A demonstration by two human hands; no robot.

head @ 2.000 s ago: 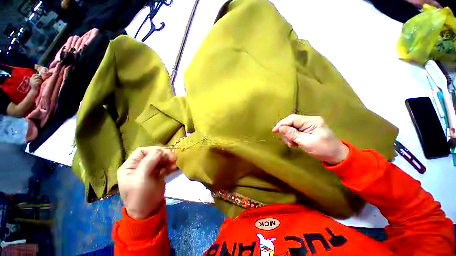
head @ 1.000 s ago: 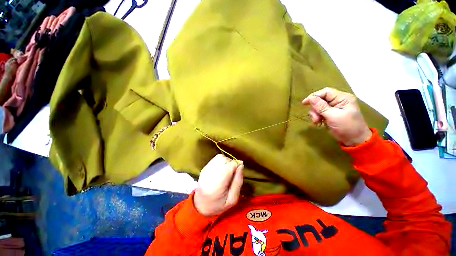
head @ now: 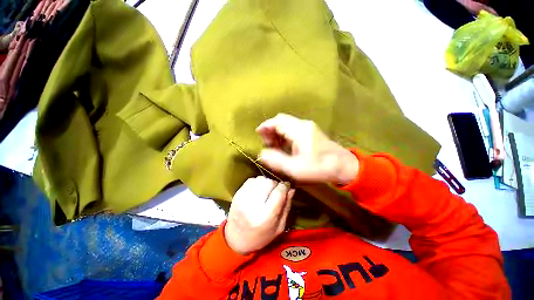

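Observation:
An olive-green coat (head: 269, 70) is spread over the white table and reaches my waist. A yellow thread (head: 245, 153) runs from the cloth down to my left hand (head: 257, 212), whose fingers pinch it near my waist. My right hand (head: 301, 149) is just above and to the right of the left, over the thread, with fingers curled. No needle can be made out in it. A speckled trim edge (head: 174, 153) shows at the left of the coat body.
On the white table (head: 410, 70) at right lie a black phone (head: 470, 145), dark-red snips (head: 449, 177), a yellow plastic bag (head: 487, 47), pens (head: 495, 126) and a paper pad (head: 524, 167). Pink garments (head: 20, 53) are at far left. A blue crate (head: 99, 290) is below left.
My right hand has come down and left, close to my left hand, after pulling the thread out to the right. My left hand had earlier moved right to my waist. The view has shifted.

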